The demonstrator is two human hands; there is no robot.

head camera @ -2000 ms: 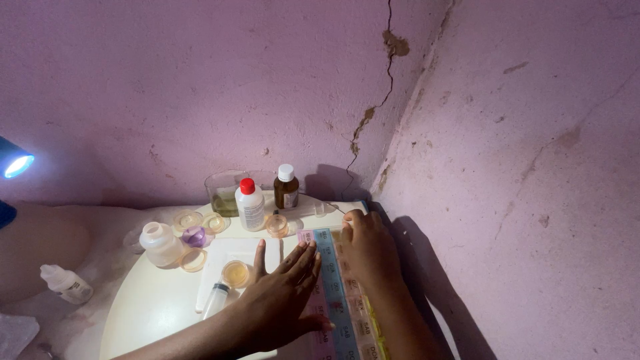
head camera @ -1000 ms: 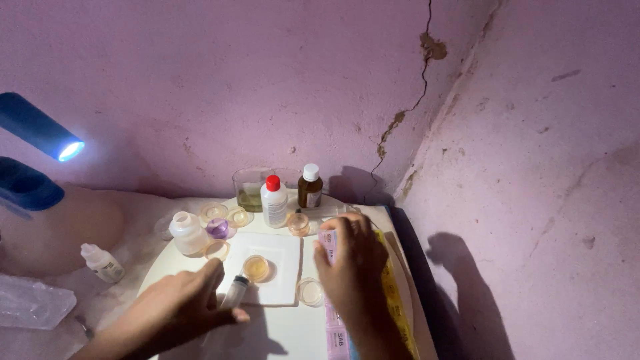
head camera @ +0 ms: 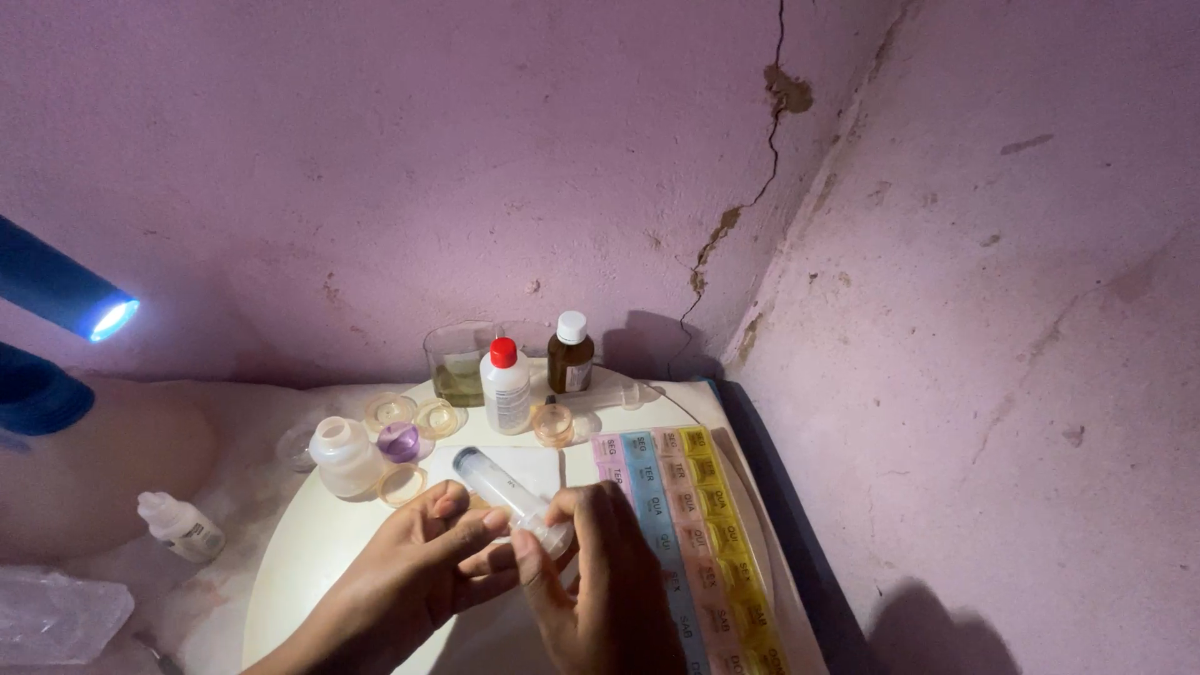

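A clear plastic syringe [head camera: 502,483] is held up over a white tile-like square [head camera: 547,464], its dark plunger seal toward the upper left. My right hand [head camera: 600,562] pinches its lower right end between thumb and fingers. My left hand [head camera: 436,553] is just beside that end, fingers curled and partly behind the syringe; whether it grips it is unclear. To the right lies a weekly pill organizer [head camera: 661,506] in pink, blue, peach and yellow rows. A white bottle with a red cap [head camera: 506,394] and an amber bottle with a white cap [head camera: 571,354] stand behind the hands.
An uncapped translucent bottle [head camera: 345,459], a purple cup [head camera: 403,441], small round dishes [head camera: 389,411] and a beaker of greenish liquid [head camera: 457,375] stand on the round white table [head camera: 291,562]. Left of it are a dropper bottle [head camera: 183,527] and a lit blue flashlight [head camera: 66,281].
The syringe, lying on the white square earlier, is now held up. My right hand has left the pill organizer and moved left to the syringe; my left hand has come in beside it.
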